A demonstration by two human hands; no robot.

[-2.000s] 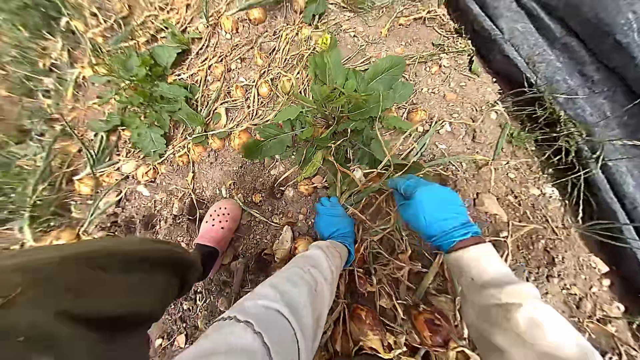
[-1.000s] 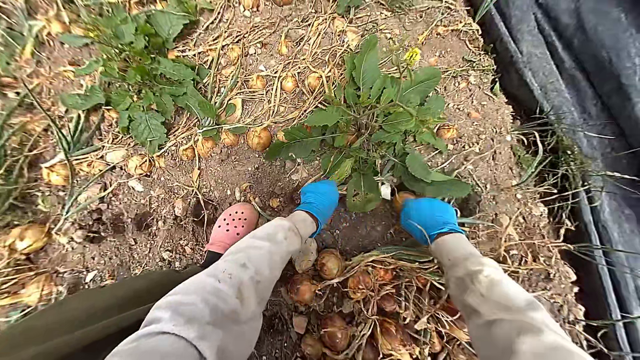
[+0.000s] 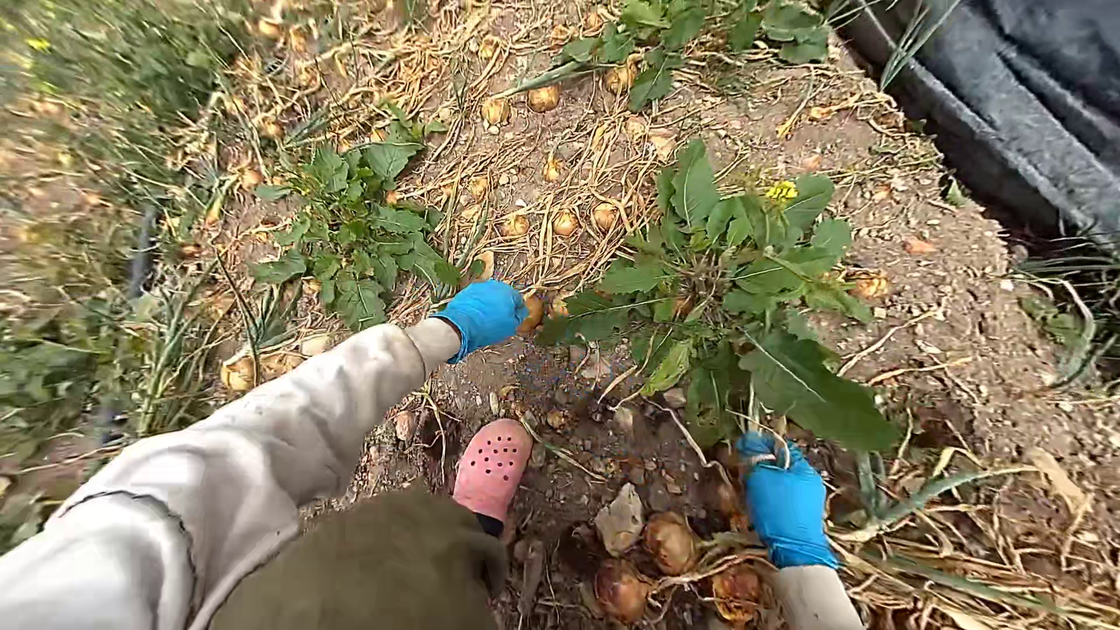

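Note:
My left hand (image 3: 486,318), in a blue glove, reaches out left of the middle, its fingers at an onion (image 3: 530,313) in the soil; whether they grip it is unclear. Lower right, my right hand (image 3: 786,499), gloved alike, has curled fingers around pale dry stalks, just under a large leafy weed (image 3: 744,271) with a yellow flower. Beside and below that hand lie pulled onions (image 3: 670,542) with brown skins and dry tops. More onions (image 3: 565,222) sit in the ground among straw-like stalks beyond the left hand.
A second leafy weed (image 3: 359,232) grows left of the middle, and another (image 3: 656,39) at the top. Black sheeting (image 3: 1006,105) borders the bed at upper right. My pink clog (image 3: 493,468) stands on the soil near a pale stone (image 3: 620,520). Tall grass lines the left side.
My left hand has moved left and forward, away from the spot close to my right hand. My right hand is now lower, beside the pulled onions. The view has shifted to the left.

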